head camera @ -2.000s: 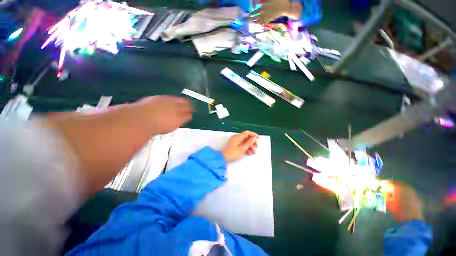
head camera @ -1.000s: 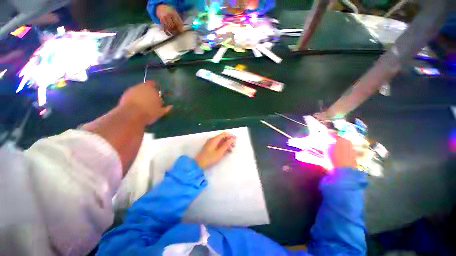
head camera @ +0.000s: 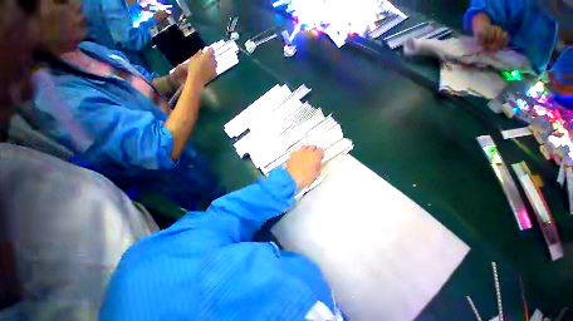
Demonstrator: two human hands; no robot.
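My left hand [head camera: 305, 167] rests on the near right end of the stack of empty sleeves [head camera: 270, 119], its fingers at the edge sleeve; whether it grips one cannot be told. The white work sheet [head camera: 371, 238] lies right beside the stack, its upper corner by my hand. My right hand is out of the picture. At the bottom right edge, thin LED strips [head camera: 496, 288] stick up, cut off by the frame.
Two filled sleeves [head camera: 506, 182] lie beyond the sheet at right. A glowing pile of LED units [head camera: 339, 15] is at the top. A worker's hand [head camera: 202, 66] at left holds white sleeves. Another worker's hand [head camera: 492, 36] is on grey-white sheets [head camera: 465, 78]. A white-clothed person stands close at left.
The view has turned left. My left hand has moved from the sheet to the sleeve stack. My right hand has left the picture. The bare arm reaching across is gone from over the bench.
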